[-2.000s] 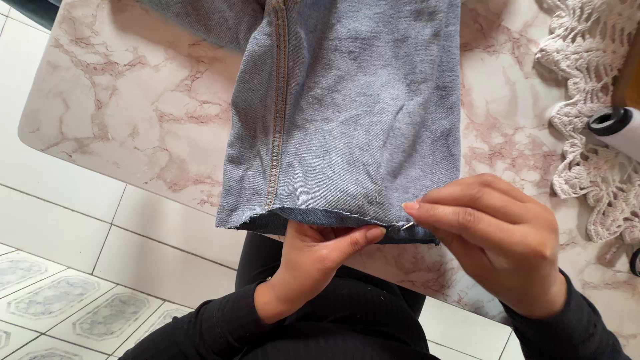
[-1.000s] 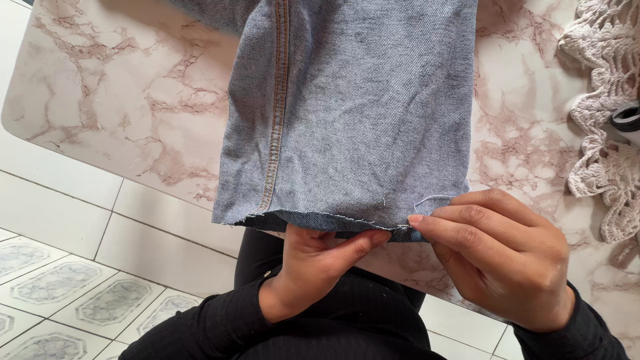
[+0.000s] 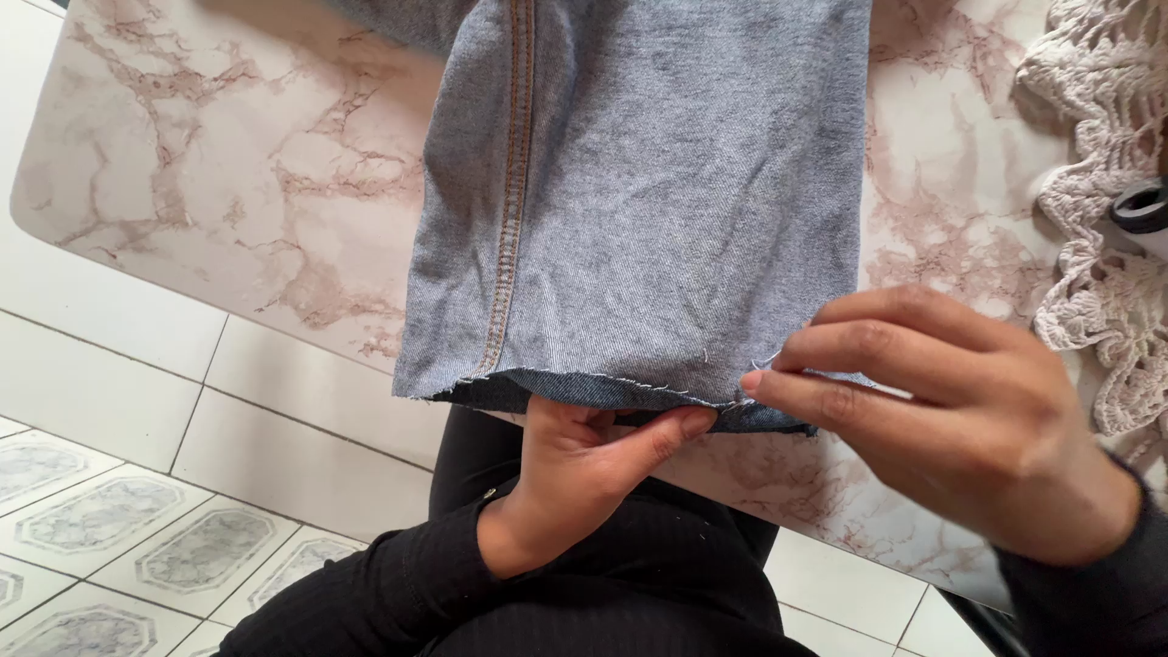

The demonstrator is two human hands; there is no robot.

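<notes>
A denim trouser leg [image 3: 657,201], pale blue-grey with a double-stitched seam at its left, lies on the marble-patterned table, its raw frayed edge toward me. My left hand [image 3: 593,465] grips that edge, the fingers inside the leg opening and the thumb outside. At the right end of the edge is my right hand [image 3: 940,401], thumb and fingertips close to the fabric beside a loose white thread [image 3: 765,362]. Whether those fingertips pinch the thread or the cloth is not clear. No needle can be made out.
The marble-patterned table [image 3: 228,173] has a rounded corner at the left. A cream crocheted cloth [image 3: 1086,228] lies along the right side, with a black and white cylindrical object [image 3: 1141,214] on it. Below are my dark-clothed lap and floor tiles [image 3: 210,547].
My left hand keeps its hold on the frayed edge. The fingers of my right hand have shifted at the edge, and the white object seen in them two seconds ago no longer shows.
</notes>
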